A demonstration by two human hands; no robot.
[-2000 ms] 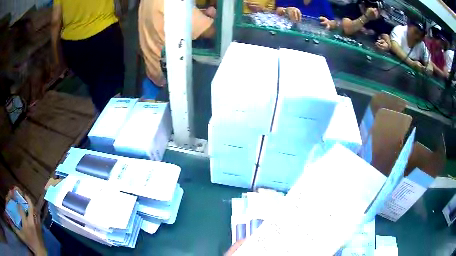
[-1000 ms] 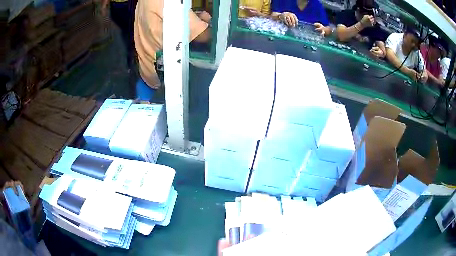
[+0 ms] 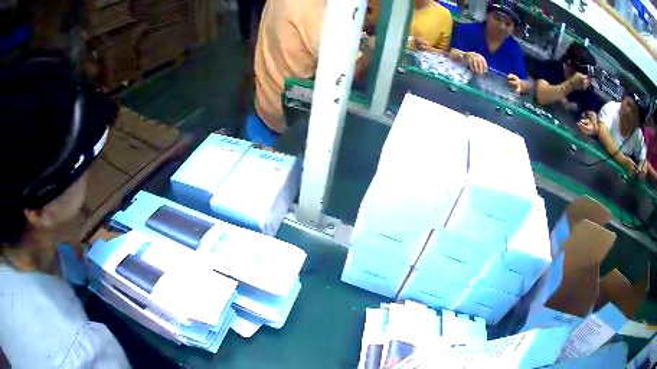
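Observation:
A light blue and white carton (image 3: 504,351) lies low at the bottom edge, partly cut off, with small print on its side. Flat carton blanks (image 3: 414,324) lie just left of and behind it, with dark printed pictures at the bottom. A tight block of closed white-blue cartons (image 3: 439,209) stands behind them. Open-top cartons with raised brown flaps (image 3: 587,263) stand at the right. Neither my left hand nor my right hand can be made out; any hold on the low carton is out of the picture.
Piles of flat blanks (image 3: 187,277) lie at the left of the green bench (image 3: 310,317), with closed cartons (image 3: 252,184) behind. A pale metal post (image 3: 328,122) rises mid-bench. A person in a dark cap (image 3: 54,144) is close at the left. Other workers sit across the back.
The view has swung left, so the bench things appear further right. The carton in front is lower and more cut off. The fingertips at the bottom edge are gone, and the capped person has come into view.

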